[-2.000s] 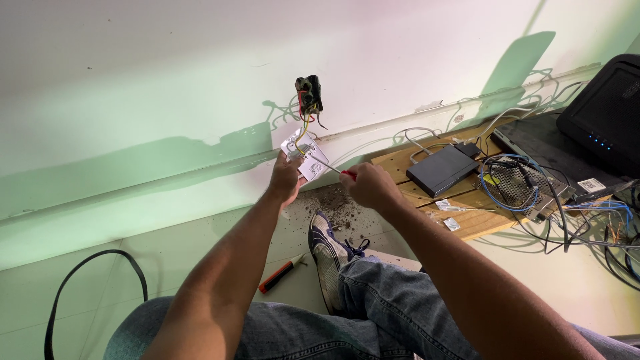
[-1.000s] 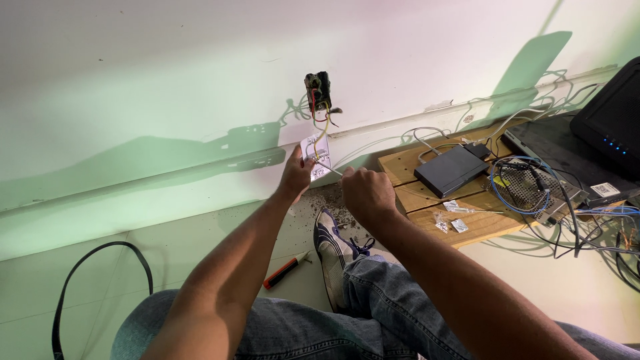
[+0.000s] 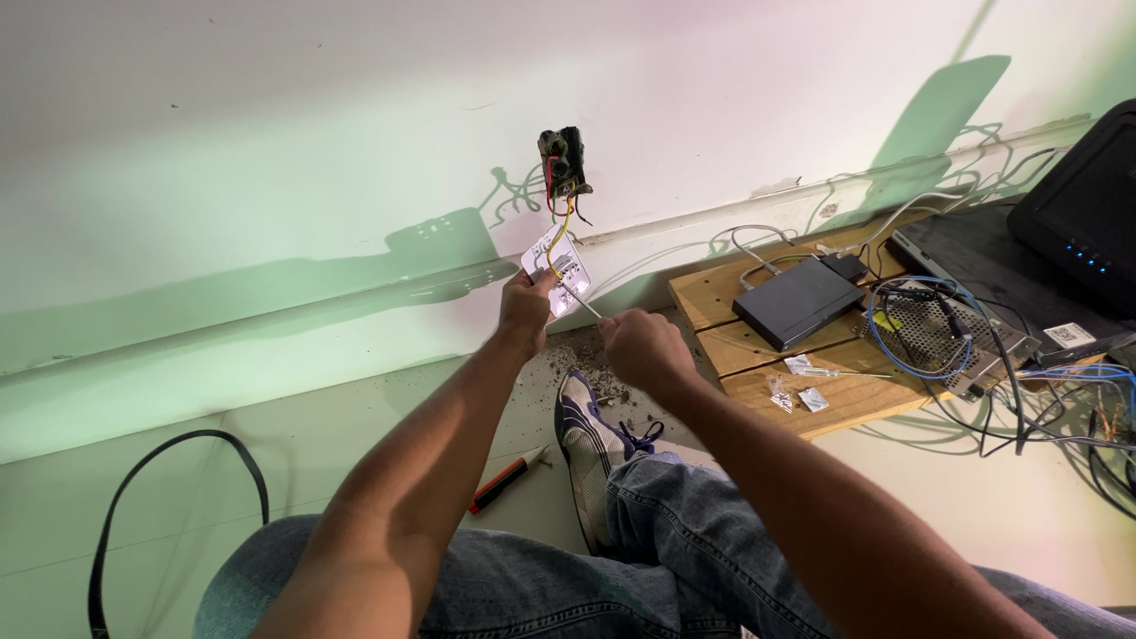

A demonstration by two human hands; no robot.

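My left hand grips the lower left edge of a white wall socket plate, whose back with its terminals faces me. A yellow wire runs from the open wall box down to a terminal near the plate's middle. My right hand is closed around a screwdriver, its handle hidden in the fist. The screwdriver's metal shaft points up and left, its tip at the terminals beside my left thumb. Red and dark wires also hang out of the box.
A slatted wooden board at right bears a black box device, a perforated metal power supply, small packets and tangled cables. Behind stands a black router. An orange-and-black tool lies by my shoe, near debris; a black cable loops at left.
The right fist has turned a little around the screwdriver, and its red handle end, visible two seconds ago, is now covered. The left hand still holds the plate.
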